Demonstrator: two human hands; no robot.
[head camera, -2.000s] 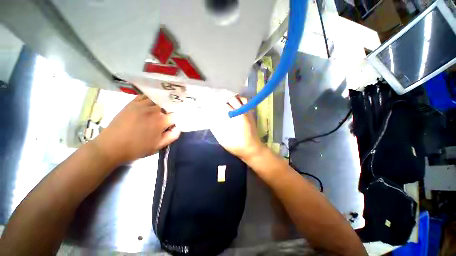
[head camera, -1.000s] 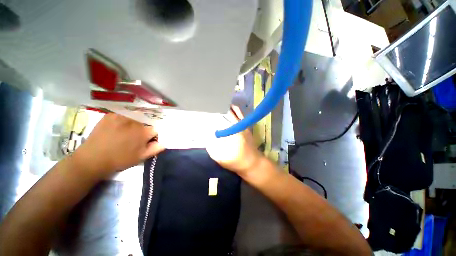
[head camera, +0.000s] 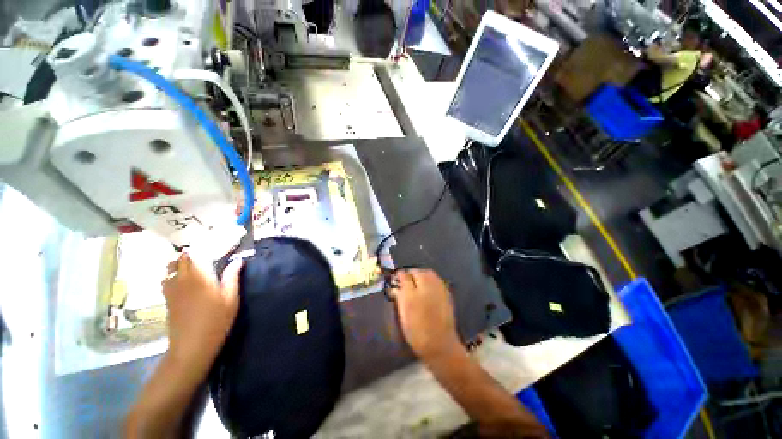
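The black bag piece with a small yellow tag lies on the plate in front of the sewing machine head, its rounded top by the lower end of the blue hose. My left hand grips its upper left edge, with the fingertips just under the head. My right hand is apart from the bag, on the dark plate at the end of the black cord. Its fingers are curled over something small and dark that I cannot make out. The yellow-edged template lies under and right of the head.
The blue air hose curves down in front of the head. A white-framed screen stands at the right rear. Black bags with yellow tags lie on the table's right side. A blue bin holding black pieces sits below right. A person is far off at upper right.
The view has drawn back and turned right. My right hand has left the bag's top and moved right to the cord. My left hand remains on the bag, which has come out from under the head more.
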